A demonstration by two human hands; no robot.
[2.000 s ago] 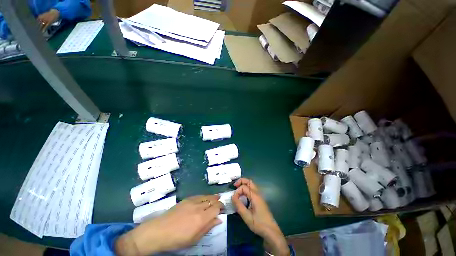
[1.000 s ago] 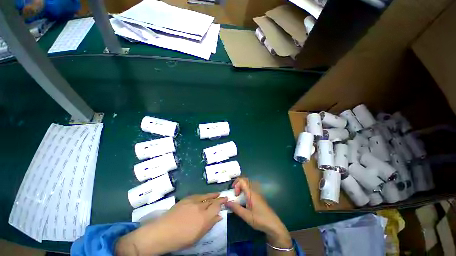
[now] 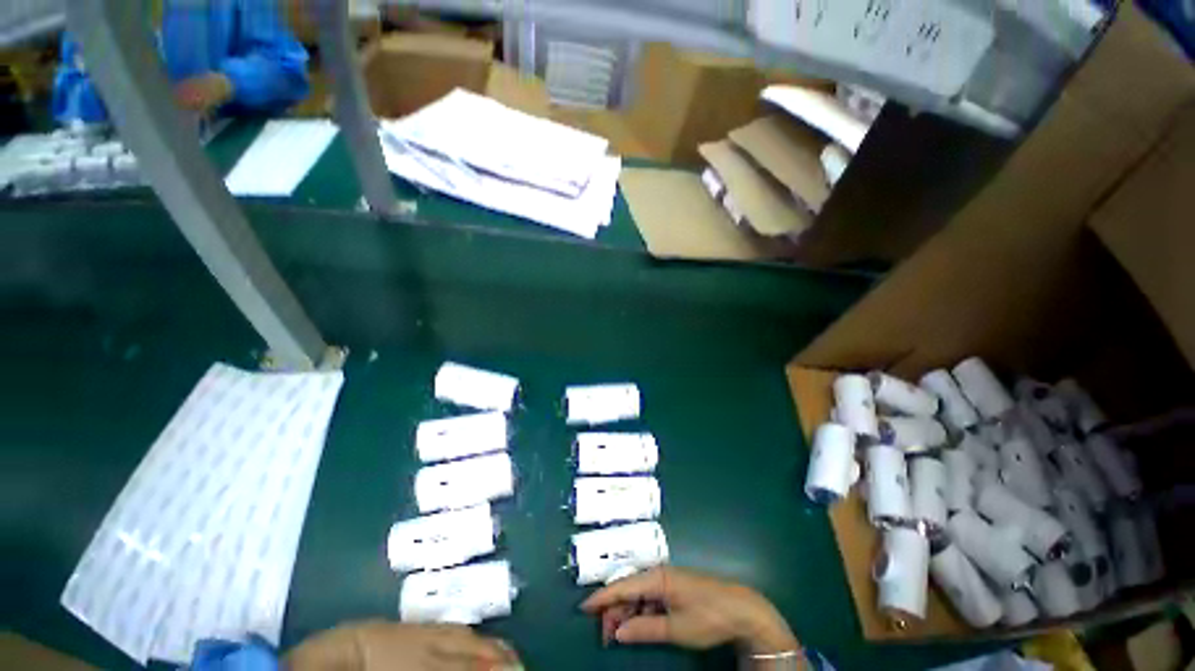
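Observation:
White cylindrical units lie in two columns on the green bench. The left column includes a unit at its near end (image 3: 456, 593). The nearest unit of the right column (image 3: 619, 552) has a small dark print. My right hand (image 3: 692, 611) is just below that unit, fingers apart and curved, with nothing seen in it; whether the fingertips touch the unit is unclear. My left hand (image 3: 400, 648) is at the bottom edge, below the left column, cut off and blurred; its fingertips and anything under them are hidden.
Label sheets (image 3: 210, 505) lie at left beside a grey post (image 3: 216, 230). A large carton (image 3: 858, 551) at right holds jumbled white units (image 3: 1003, 505). Behind are loose papers (image 3: 505, 151), a small divided carton (image 3: 682, 210), an overhead rail and a person in blue sleeves (image 3: 243, 59).
The unit that was between my hands now lies as the nearest one in the right column. My right hand has let go of it. The view has tilted up; the sheet under my left hand is out of view.

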